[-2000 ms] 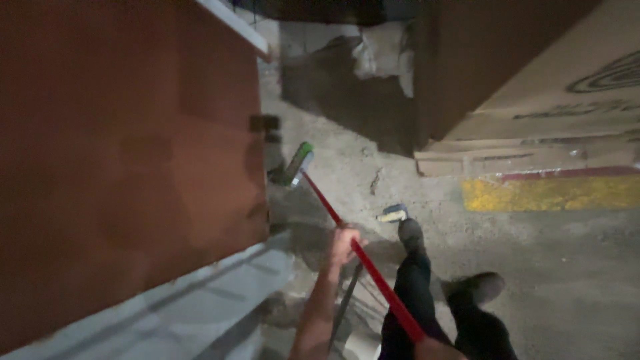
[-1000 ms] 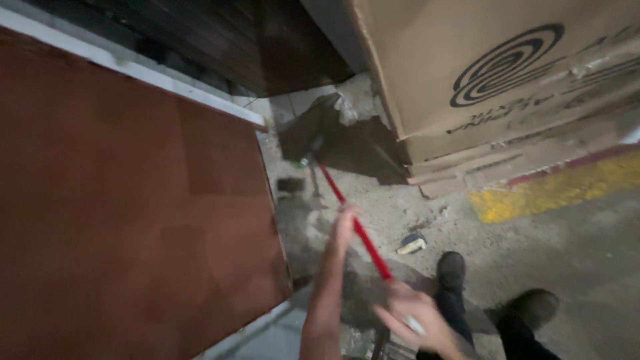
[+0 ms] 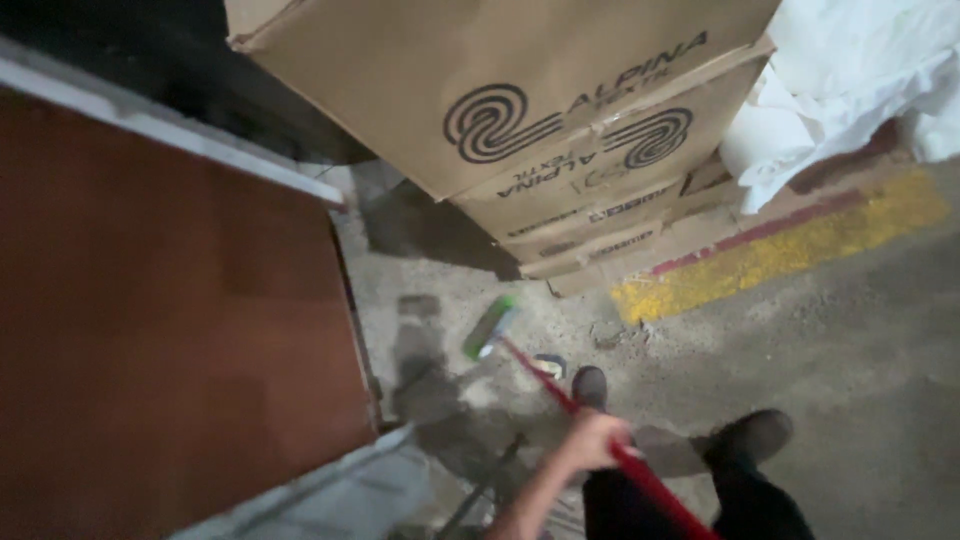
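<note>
My left hand (image 3: 596,439) is closed around the red handle of a broom (image 3: 551,386), which slants from the lower right toward the middle of the view. The broom head (image 3: 489,328), with green bristles, is low over or on the concrete floor; contact cannot be told. It lies left of a small pale and dark object (image 3: 553,365), unclear in kind, close to the toe of a shoe (image 3: 590,388). My right hand is out of view, and the handle's upper end runs off the bottom edge.
Large printed cardboard boxes (image 3: 570,142) stand above the broom head, beside a yellow floor stripe (image 3: 780,259). White fabric or sheeting (image 3: 862,82) hangs at the upper right. A reddish-brown panel (image 3: 172,322) fills the left side. A dark stick-like thing (image 3: 480,487) lies at bottom.
The broom head has come back from the shadowed gap by the boxes toward my feet. My right hand, on the handle one second ago, has left the view. The view has shifted.
</note>
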